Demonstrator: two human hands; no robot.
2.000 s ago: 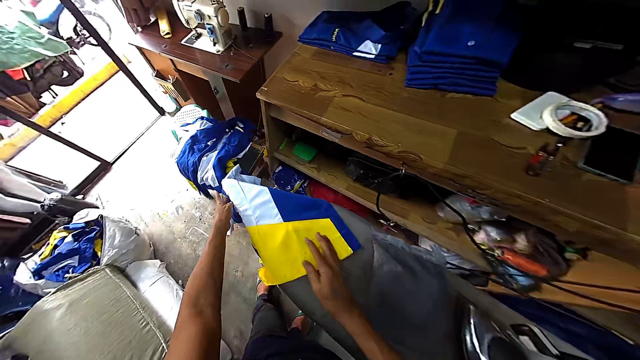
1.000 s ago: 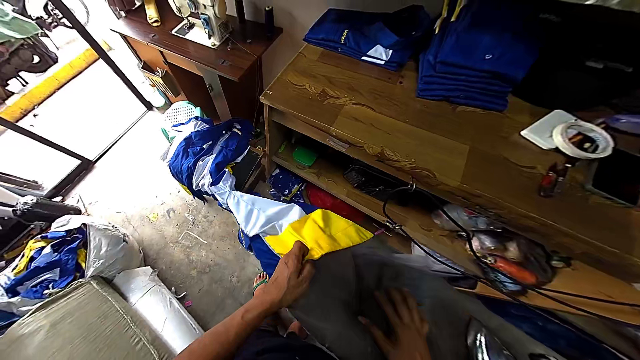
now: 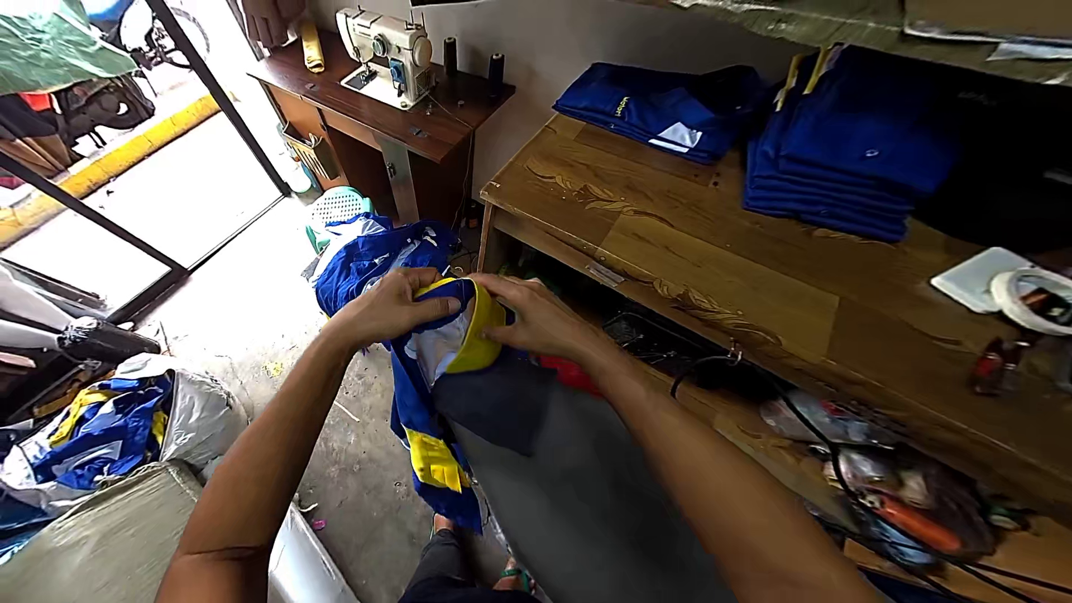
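A blue, white and yellow garment (image 3: pixel 477 339) hangs over the narrow end of a dark grey padded ironing board (image 3: pixel 578 486). My left hand (image 3: pixel 402 310) grips its blue and white edge, thumb on top. Close beside it, my right hand (image 3: pixel 532 314) holds the yellow band between thumb and fingers. Part of the cloth, blue with a yellow patch, drops down the board's left side. Beyond my hands, more blue and white garments (image 3: pixel 368 260) lie heaped over a pale green perforated stool (image 3: pixel 339 205).
A wooden table (image 3: pixel 712 260) bears folded blue garments (image 3: pixel 854 151), a tape roll (image 3: pixel 1034 297) and cables along its shelf. A sewing machine (image 3: pixel 389 54) stands on a desk. A white sack (image 3: pixel 201 410) of garments sits at left, near a covered padded surface (image 3: pixel 100 536).
My right hand has moved from the grey board to the yellow band. The yellow part, spread flat earlier, now stands up as a curved band between both hands.
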